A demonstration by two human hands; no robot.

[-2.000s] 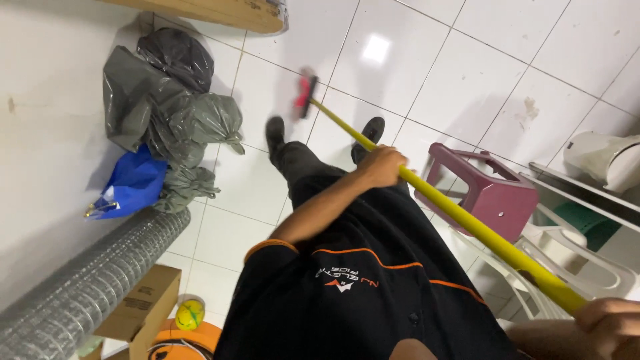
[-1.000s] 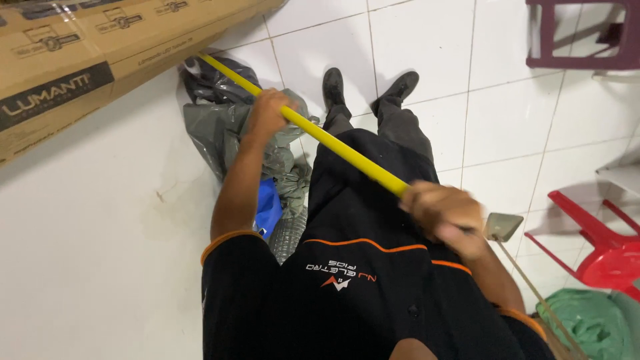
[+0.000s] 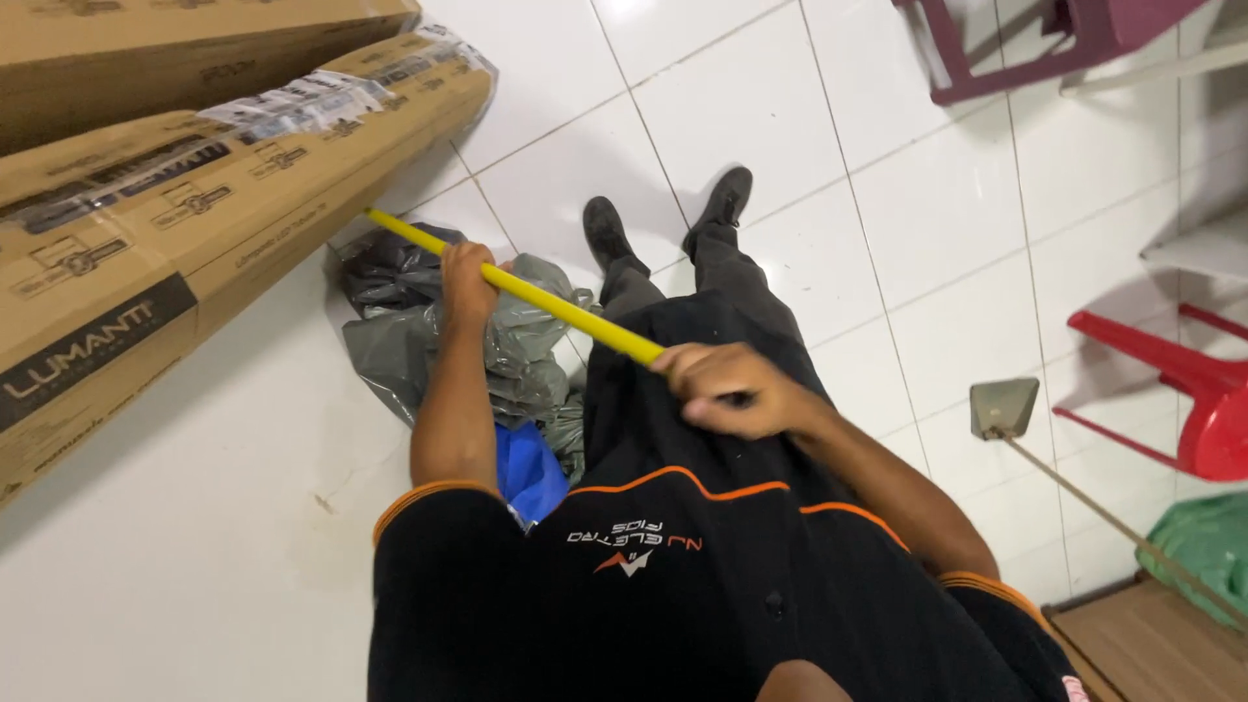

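My left hand (image 3: 470, 281) is closed around a yellow broom pole (image 3: 570, 314), partway along it. My right hand (image 3: 731, 388) grips the same pole at its near end, in front of my black shirt. The pole slants up to the left, and its far part passes out of sight behind a long cardboard box (image 3: 390, 117); the broom head is hidden. Grey plastic bags (image 3: 526, 341) and a darker bag (image 3: 395, 273) lie on the floor beneath the pole and my left forearm. Part of a blue bag (image 3: 529, 473) shows beside that forearm.
Another long box (image 3: 195, 39) lies at the upper left. My shoes (image 3: 606, 232) stand on white tiles. To the right are a purple plastic stool (image 3: 1014, 68), a red plastic chair (image 3: 1219, 400), a long-handled dustpan (image 3: 1004, 408), a green bag (image 3: 1194, 546) and a brown wooden surface (image 3: 1160, 639).
Two seconds ago the broom's red head showed on the floor near my feet; now the pole points behind the box on the left. Both hands have stayed on it. The view has shifted a lot.
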